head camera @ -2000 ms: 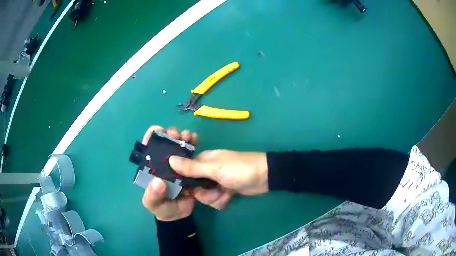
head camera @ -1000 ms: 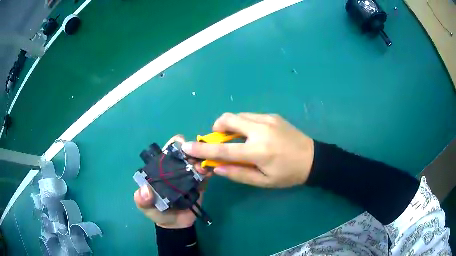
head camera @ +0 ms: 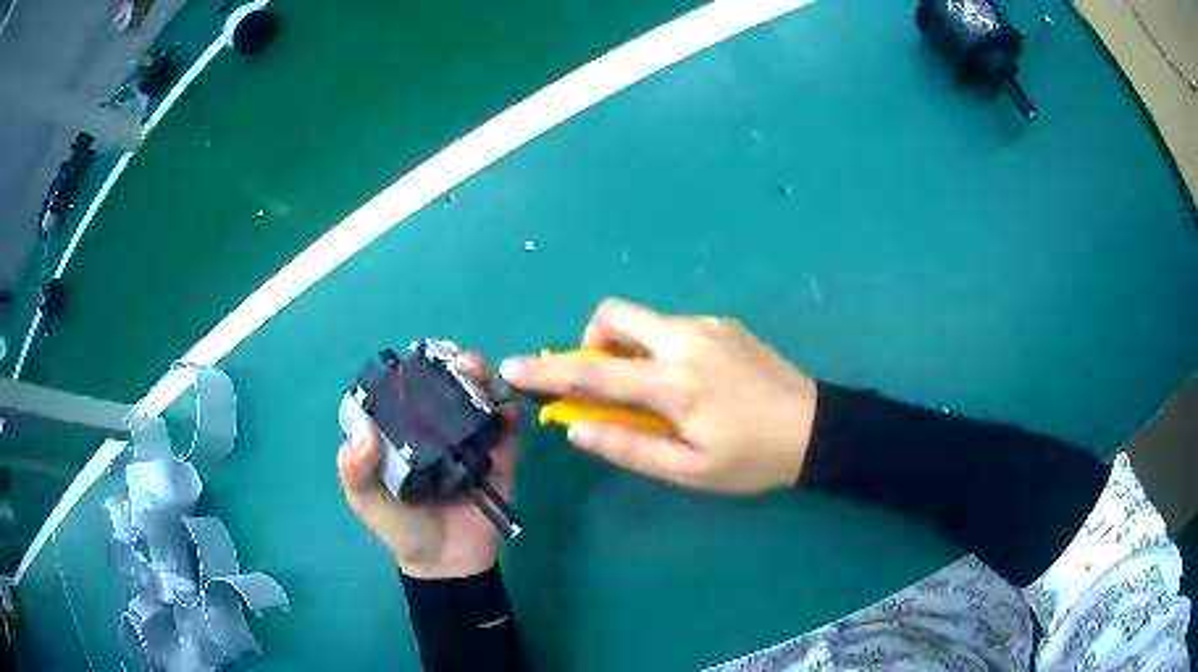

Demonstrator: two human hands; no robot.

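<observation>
My left hand (head camera: 440, 525) holds the black motor unit (head camera: 423, 418) from below and around its sides. A grey curved sleeve (head camera: 394, 462) wraps part of the unit, and a thin red wire crosses its black top. A black shaft points down and right from it. My right hand (head camera: 703, 400) holds the cutters by their yellow handles (head camera: 604, 418), just right of the unit. The cutter jaws are mostly hidden by my fingers, so I cannot tell whether they touch the unit.
Loose grey curved sleeves (head camera: 164, 525) are piled at the left. A spare black unit (head camera: 972, 40) rests at the upper right beside a cardboard sheet (head camera: 1163, 66). A white rail (head camera: 460, 171) edges the darker green belt, with black units on its far side.
The cutters, earlier lying on the bench, are now in my right hand. In the last second my left hand has tilted the unit, and the cutters have moved slightly away from its top.
</observation>
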